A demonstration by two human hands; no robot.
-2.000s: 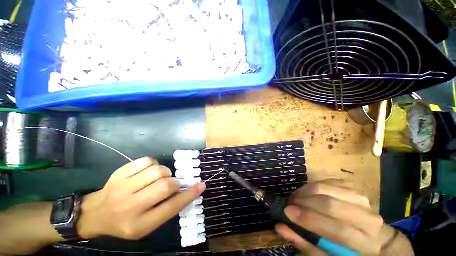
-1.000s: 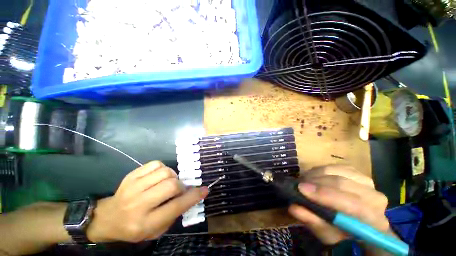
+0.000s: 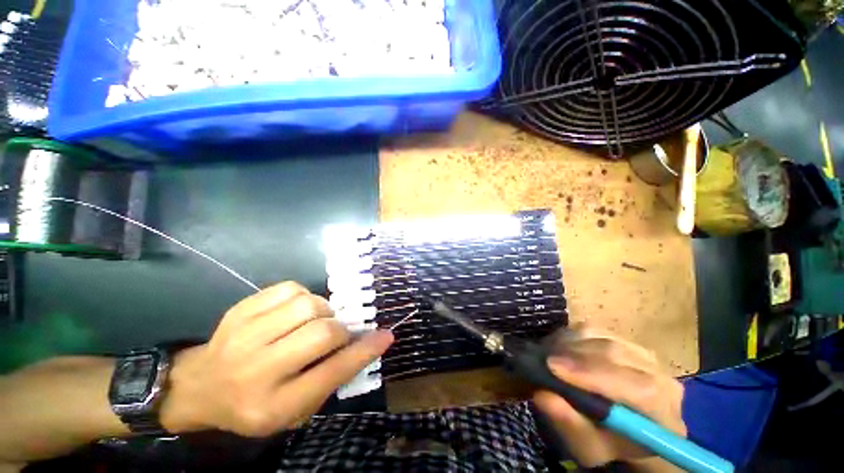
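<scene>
The black PCB panel (image 3: 481, 277) lies on the scorched tan board, with white leaded components (image 3: 348, 268) lined along its left edge. My left hand (image 3: 287, 360) pinches the solder wire (image 3: 190, 248); its free end shows over the panel's left part. My right hand (image 3: 611, 388) holds the soldering iron (image 3: 578, 397) by its black grip, the blue handle pointing down right. The iron's tip is at the panel, close to the wire end; whether they touch I cannot tell. My left fingers hide some of the white components.
A blue bin (image 3: 278, 102) of white parts stands at the back left, a black fan hood (image 3: 601, 78) at the back right. A solder spool (image 3: 37, 196) is at left. A pot with a pale stick (image 3: 688, 180) and a yellowish tin (image 3: 740, 189) stand right. Checked cloth (image 3: 416, 443) lies below.
Over the last second, the iron's tip and the wire end have come closer together over the panel. My right hand has shifted slightly left and down. The camera view has also shifted.
</scene>
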